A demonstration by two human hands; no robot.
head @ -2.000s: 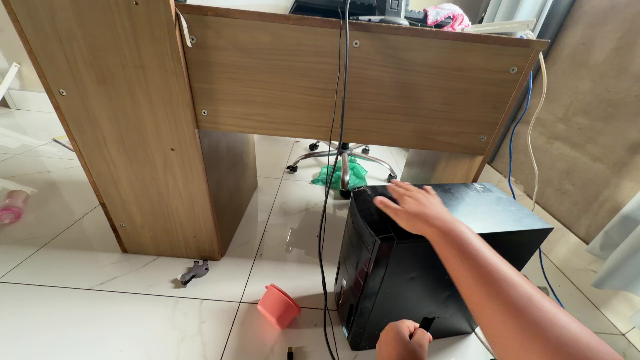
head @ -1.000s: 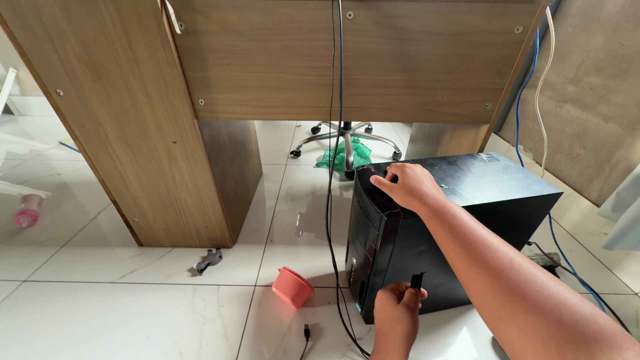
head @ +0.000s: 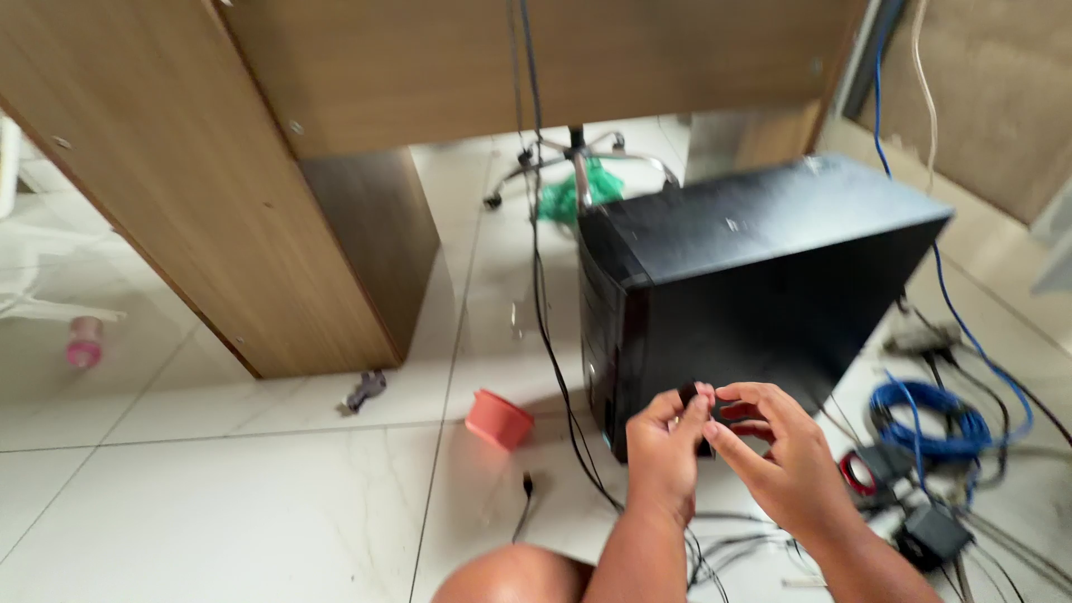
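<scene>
A black desktop computer tower (head: 754, 335) stands upright on the tiled floor, right of centre. In front of its lower side, my left hand (head: 670, 444) pinches a small black object (head: 688, 392) between thumb and fingers; blur and the fingers hide what it is. My right hand (head: 775, 452) is close beside it, fingers spread and curved, fingertips at or almost at those of my left hand. I cannot tell whether they touch the small object. Below both hands, black cables (head: 729, 544) lie on the floor.
A wooden desk (head: 536, 75) stands behind, with black cables hanging down its panel. Nearby on the floor are an orange plastic container (head: 500, 420), a cable plug (head: 528, 484) and a small dark metal part (head: 365, 391). A blue cable coil (head: 930, 423) and black adapters (head: 931, 534) lie at right.
My right hand has come off the top of the tower and down beside my left hand. My left hand still holds the small black object. The view has shifted, showing more cables at right.
</scene>
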